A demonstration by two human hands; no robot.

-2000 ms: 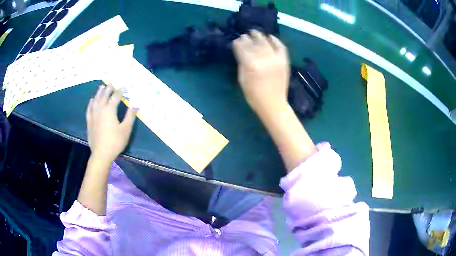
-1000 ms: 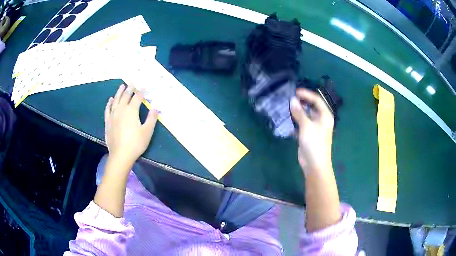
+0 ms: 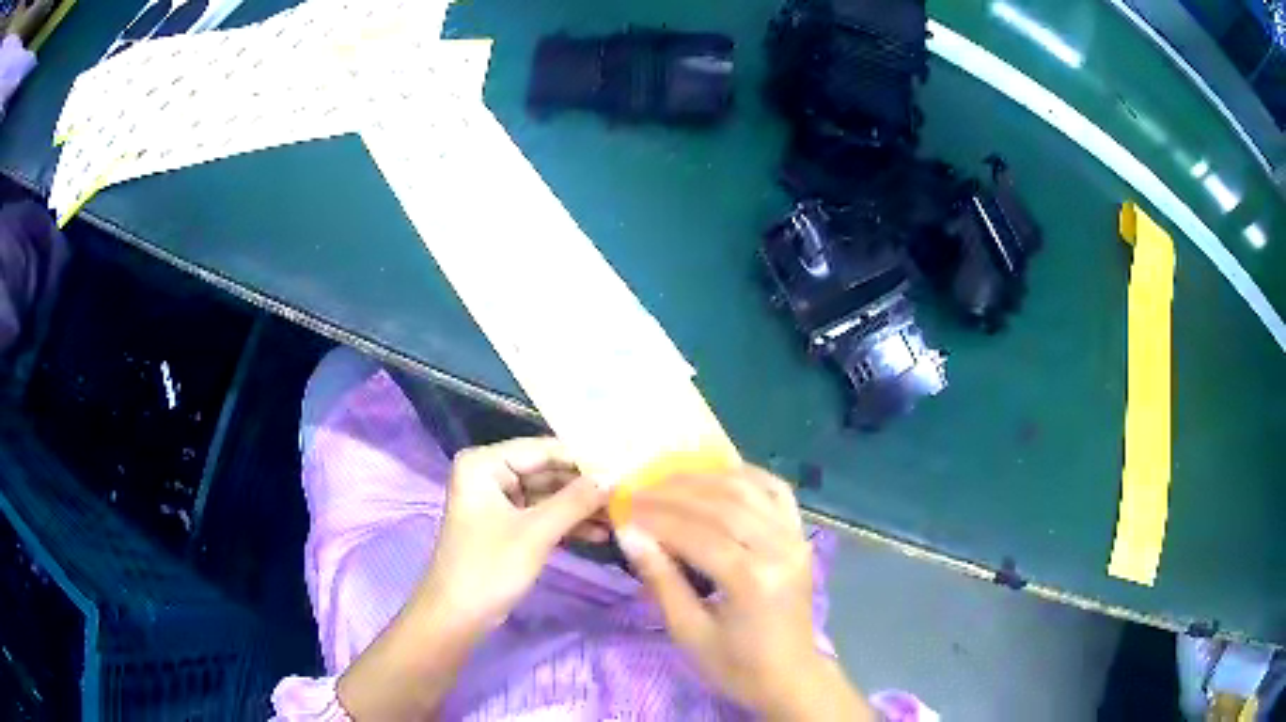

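A long white adhesive sheet runs from the upper left down to the bench's front edge, where its near end shows yellow. My left hand is at this near end, fingers curled at its left corner. My right hand grips the yellow end with fingers over it and thumb below. Whether a strip is between my fingertips cannot be seen. Black plastic housings lie right of the sheet, several grouped together, and another black housing lies apart at the top.
A plain yellow strip lies at the right, its far end curled. More printed white sheets overlap at the upper left. A blue-green crate is at lower left. Part of another person's sleeve shows at the left edge.
My left hand has moved right and down to the sheet's near end. My right hand has left the black housings and now holds that end. The sheet's near end has shifted toward me.
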